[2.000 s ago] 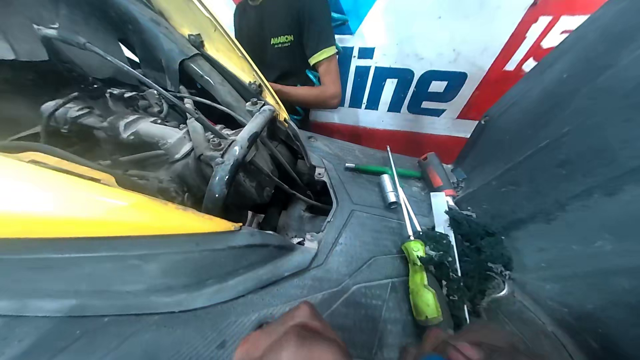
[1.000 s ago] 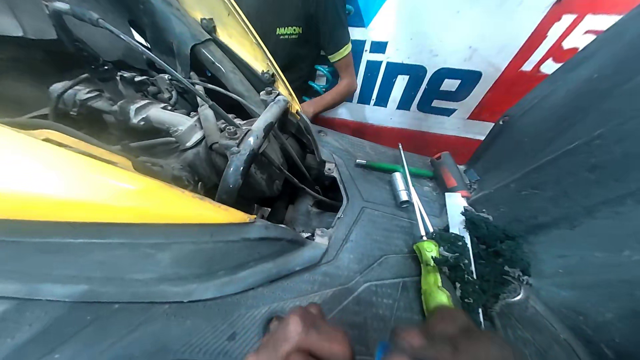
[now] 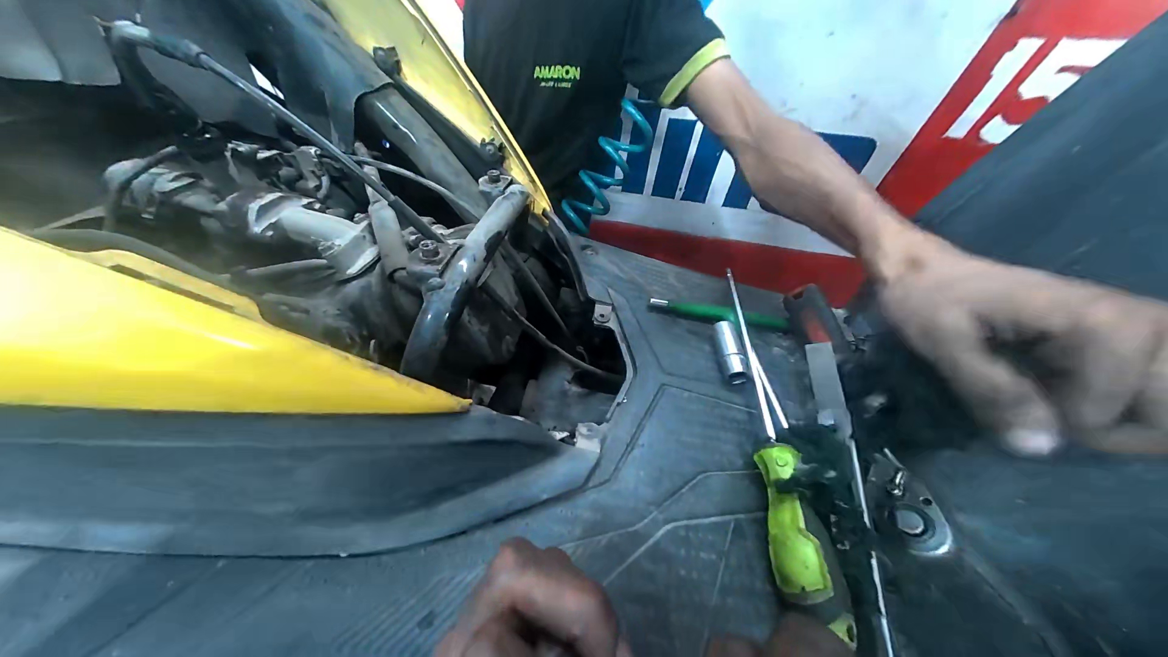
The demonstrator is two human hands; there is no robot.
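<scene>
My left hand [image 3: 538, 598] is at the bottom middle, fingers curled, above the ribbed scooter floorboard [image 3: 675, 429]; what it may hold is hidden. Only a blurred part of my right hand [image 3: 785, 636] shows at the bottom edge, close to the handle of a yellow-green screwdriver [image 3: 794, 538]. Beyond that lie a second thin metal shaft, a steel socket [image 3: 729, 352] and a green-handled tool [image 3: 721, 312]. A red and black handled tool [image 3: 810, 315] with a flat metal part lies to their right. Dark ragged cloth [image 3: 821, 474] lies across the tools.
A co-worker's arm [image 3: 794, 173] reaches from the back to the right, its hand [image 3: 1022, 338] over the dark cloth. At left are the exposed engine [image 3: 301, 219], a metal frame tube [image 3: 465, 274] and a yellow body panel [image 3: 182, 338]. A coiled teal hose [image 3: 598, 178] hangs behind.
The co-worker's arm, earlier near the yellow panel, now stretches across to the right over the cloth. Part of the cloth has been lifted or shifted right. My right hand shows less at the bottom edge.
</scene>
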